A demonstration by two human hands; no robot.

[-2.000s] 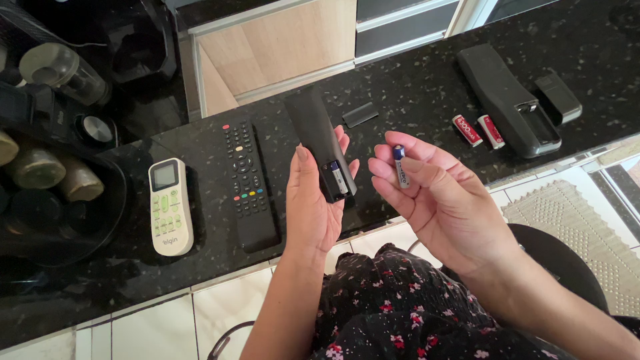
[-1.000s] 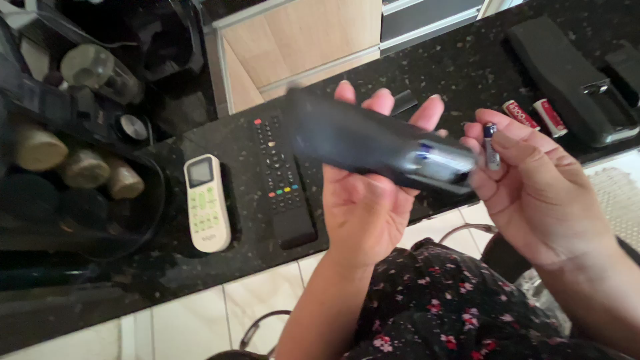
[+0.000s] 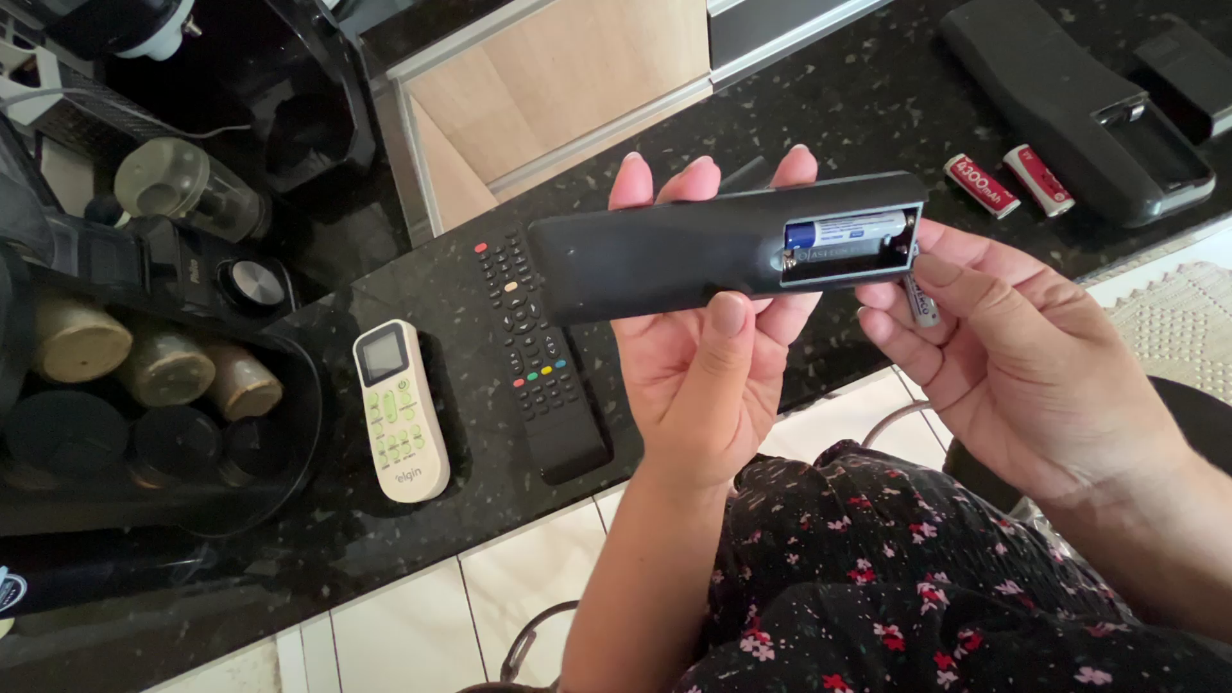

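Observation:
My left hand holds a black remote control with its back up and its battery bay facing right. One blue and white battery lies in the upper slot of the bay; the lower slot is bare. Just right of the bay, my right hand pinches a second battery, partly hidden by the thumb and the remote's corner. Two red and white batteries lie on the counter at the upper right, beside another black remote with its battery bay uncovered.
A white Elgin remote and a black remote with coloured buttons lie on the dark speckled counter. A battery cover is at the upper right. A dark rack with jars stands at the left.
My left hand has turned the remote from nearly upright to nearly level, its battery bay now pointing right. The battery in my right hand has come close to the bay end. The view has shifted somewhat.

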